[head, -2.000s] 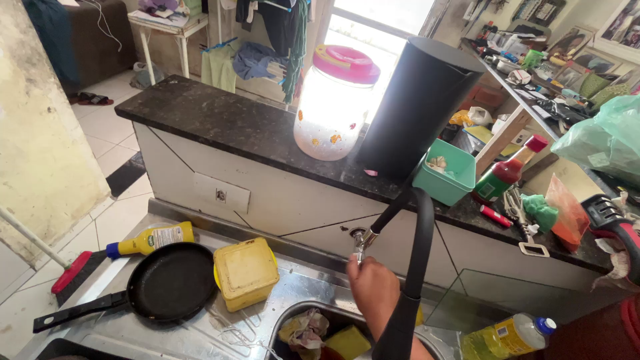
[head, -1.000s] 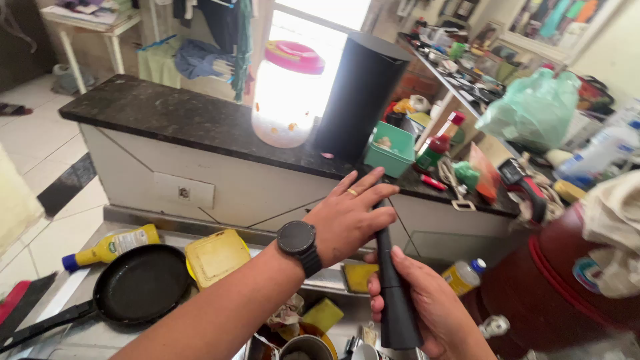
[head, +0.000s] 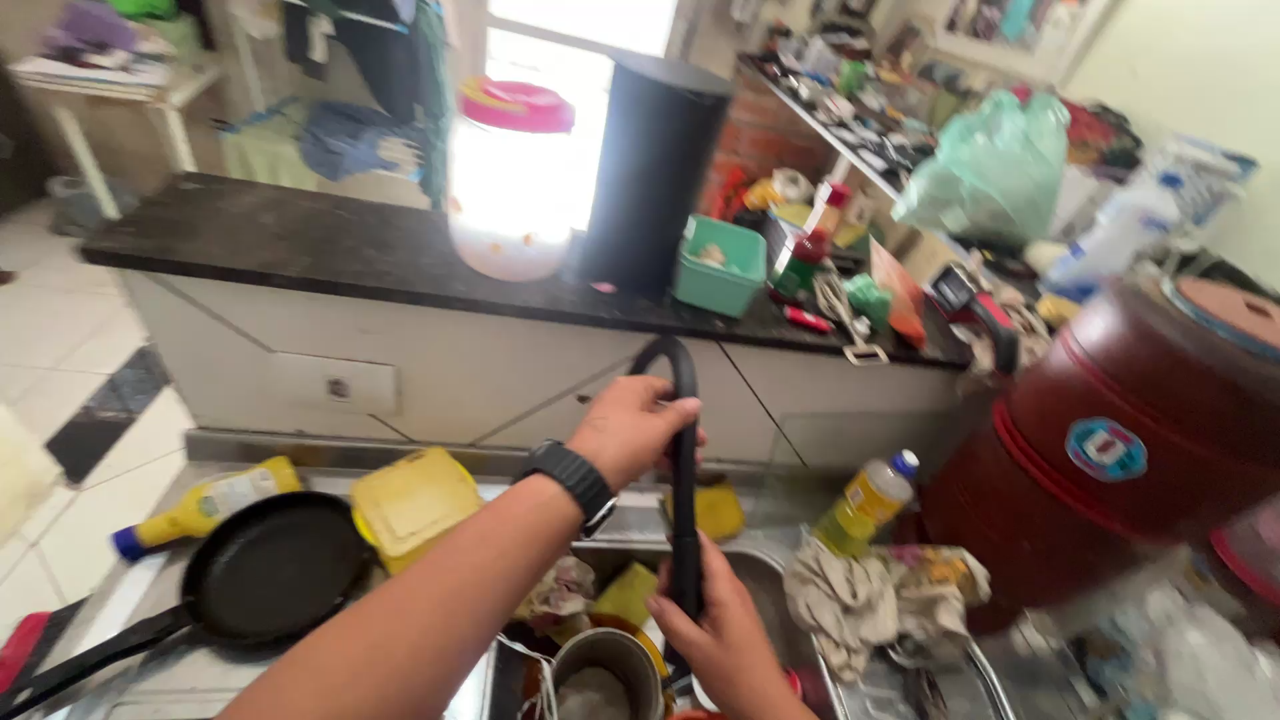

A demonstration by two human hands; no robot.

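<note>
A black flexible faucet hose (head: 684, 470) arches up over the metal sink (head: 770, 565). My left hand (head: 635, 425), with a dark watch on its wrist, grips the hose near its upper bend. Lower down, my right hand (head: 710, 610) holds the faucet's thicker black spout. Beneath them in the sink are a metal pot (head: 608, 675), a yellow sponge (head: 628, 595) and crumpled matter. Another yellow sponge (head: 718, 510) lies behind the hose at the sink's back edge.
To the left are a black frying pan (head: 280, 572), a yellow bottle (head: 215, 505) and a yellow container (head: 415, 505). A dish soap bottle (head: 868, 500), cloth (head: 845, 600) and dark red barrel (head: 1110, 440) stand right. A green tub (head: 720, 268) sits on the dark ledge (head: 330, 245).
Two seconds ago only one hand showed, at the tap fitting by the wall; now both are on the black faucet. Since one second ago, the hose's arch has come into view above my left hand.
</note>
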